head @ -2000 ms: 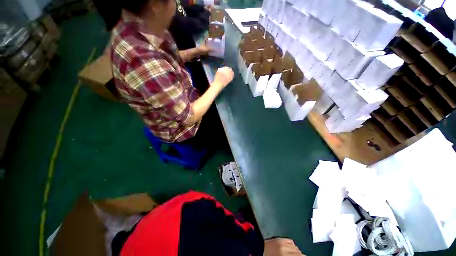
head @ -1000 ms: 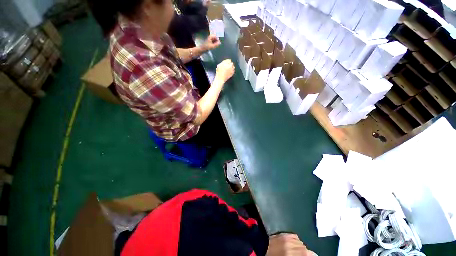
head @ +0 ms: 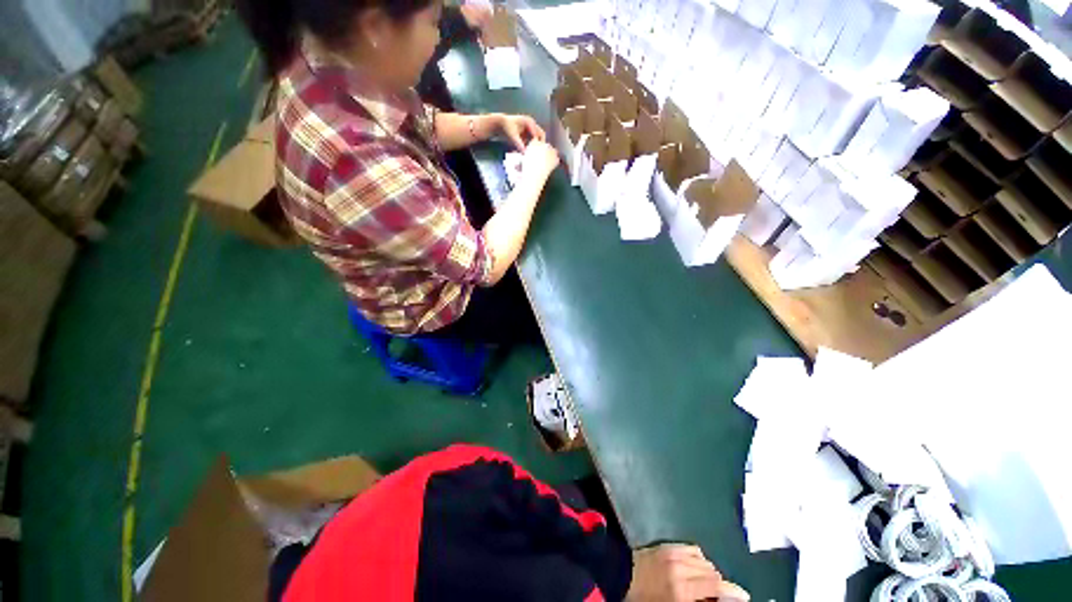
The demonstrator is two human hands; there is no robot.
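My left hand point(head: 679, 576) is at the bottom edge, at the end of a red and black sleeve point(head: 453, 529). It is partly cut off, with its fingers bent over the bench edge. A small pale bit shows at its fingertips; I cannot tell whether it is held. My right hand is not in view. To the right of my left hand lie fanned white cards point(head: 782, 482), not touching it. White-grey coiled cables point(head: 917, 541) are heaped beside them, at the lower right. A large bright white block or sheet point(head: 1011, 412) lies behind the cables.
A co-worker point(head: 376, 200) in a plaid shirt sits on a blue stool point(head: 429, 359) at the dark green bench point(head: 623, 353). Open retail boxes point(head: 605, 118) and a tall white box stack point(head: 823, 141) stand on the far side. Cardboard cartons point(head: 200, 529) are on the floor.
The co-worker's two hands have come together near the open boxes. My left hand has shifted slightly right. The view has shifted a little, and more coiled cables show.
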